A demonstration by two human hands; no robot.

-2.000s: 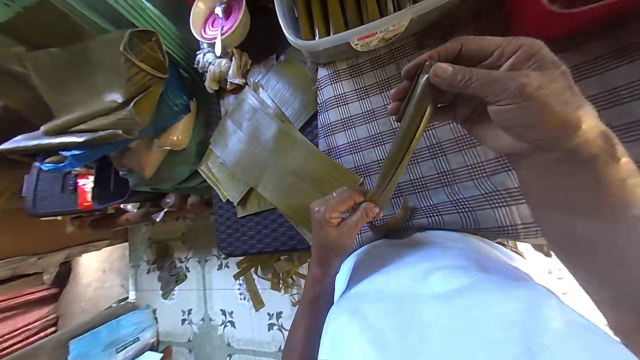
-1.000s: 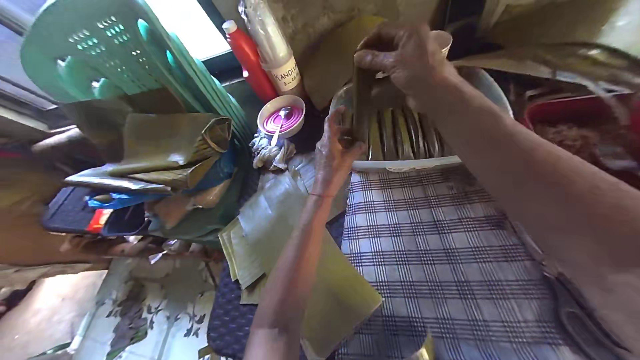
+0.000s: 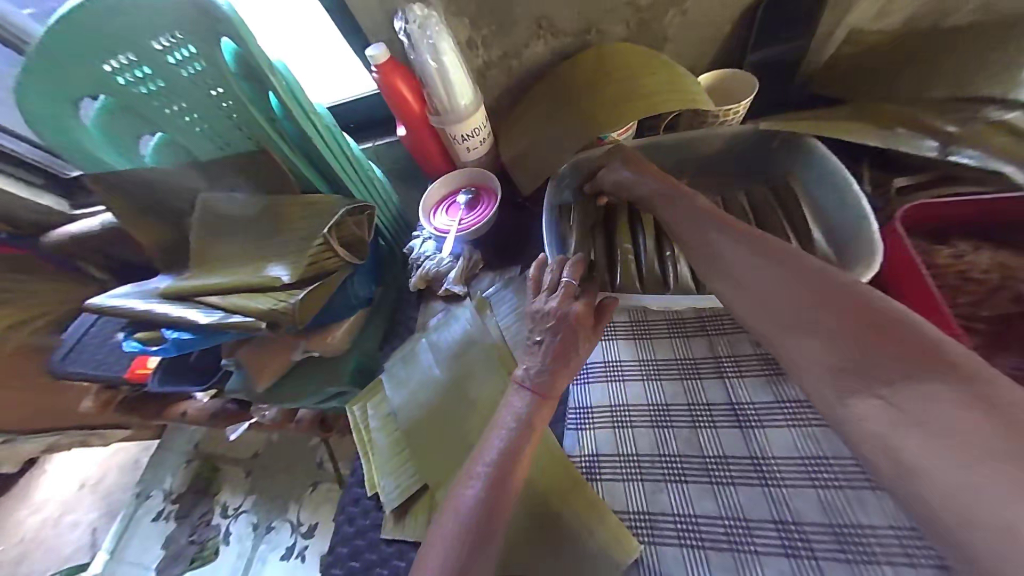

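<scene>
Several slim leaf-wrapped rolls [image 3: 652, 252] lie side by side in a translucent plastic tub [image 3: 840, 184]. My right hand [image 3: 624, 176] reaches into the tub's left end, its fingers at the top of the leftmost roll [image 3: 586, 232]; its grip is partly hidden. My left hand [image 3: 560, 312] rests at the tub's near left corner, fingers on the rim beside the same roll's lower end. Left of and below it, cut leaf sheets [image 3: 448, 384] lie in an overlapping stack, partly under my left forearm.
A checked cloth [image 3: 720, 448] lies before the tub. To the left stand a bowl of pink stuff with a spoon [image 3: 464, 204], a red bottle [image 3: 412, 112], folded leaves [image 3: 248, 240] and green plastic chairs [image 3: 184, 88]. A red basin [image 3: 920, 264] with shredded food is at right.
Both hands have moved from above the cloth to the tub, with the leaf roll they held now down at its left end. The view has swung toward the tub.
</scene>
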